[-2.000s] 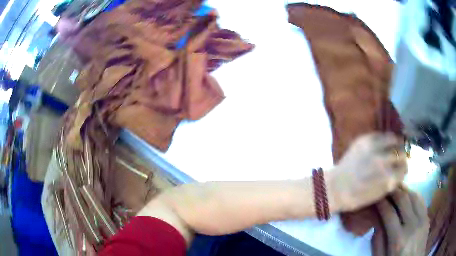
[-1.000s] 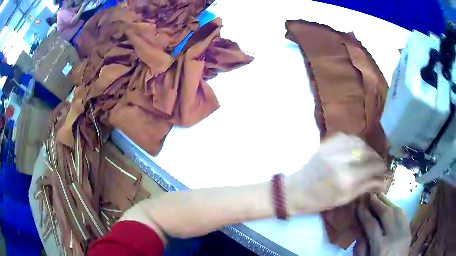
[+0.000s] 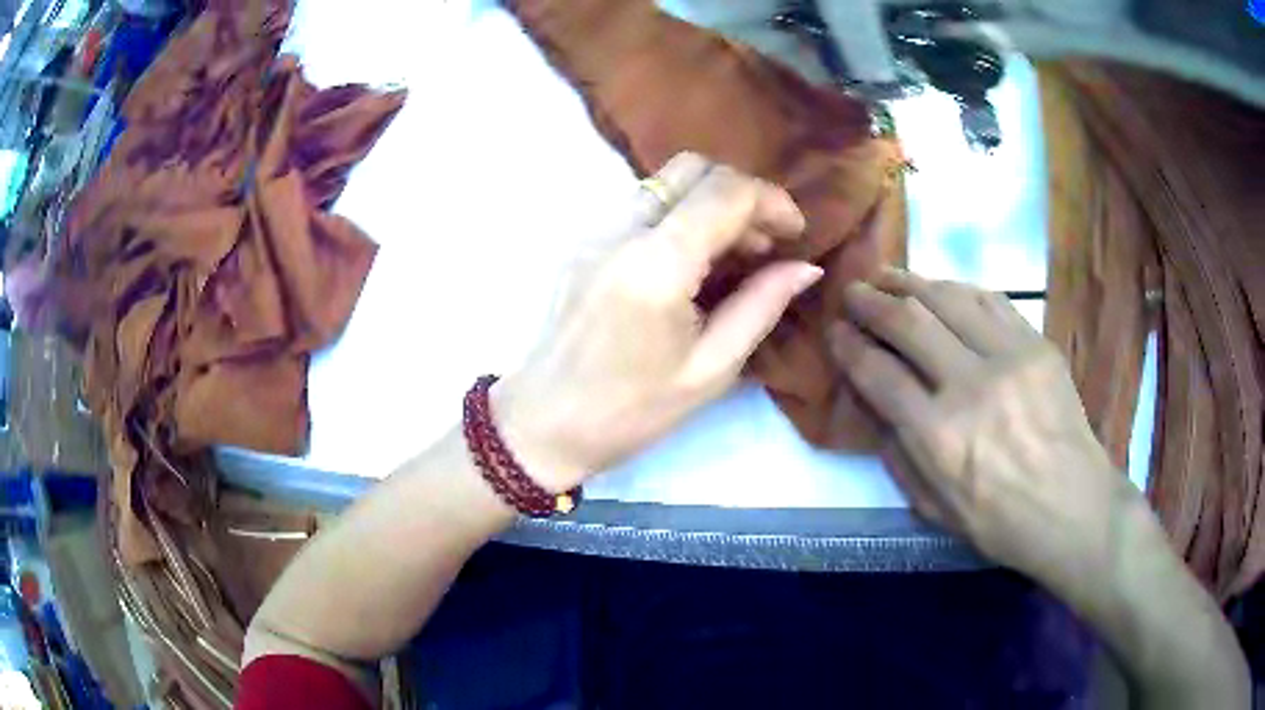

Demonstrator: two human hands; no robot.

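A rust-brown cloth panel (image 3: 694,86) lies on the white table and runs up to the sewing machine (image 3: 867,42) at the top. My left hand (image 3: 645,291), with a ring and a dark red bracelet, pinches the panel's edge between thumb and fingers left of the needle area. My right hand (image 3: 957,375) lies with bent fingers on the brown cloth close below the needle area; its fingertips press on the cloth. The needle itself is too blurred to make out.
A crumpled rust-brown pile (image 3: 208,264) lies at the left. Strips with pale lines (image 3: 181,610) hang at the lower left. More brown strips (image 3: 1193,319) hang at the right. The table's grey ruler-marked edge (image 3: 749,541) runs above my dark-clothed lap.
The view has turned right, so machine and cloth now show further left and higher. My left hand has come away from over my right hand; both hands now show side by side.
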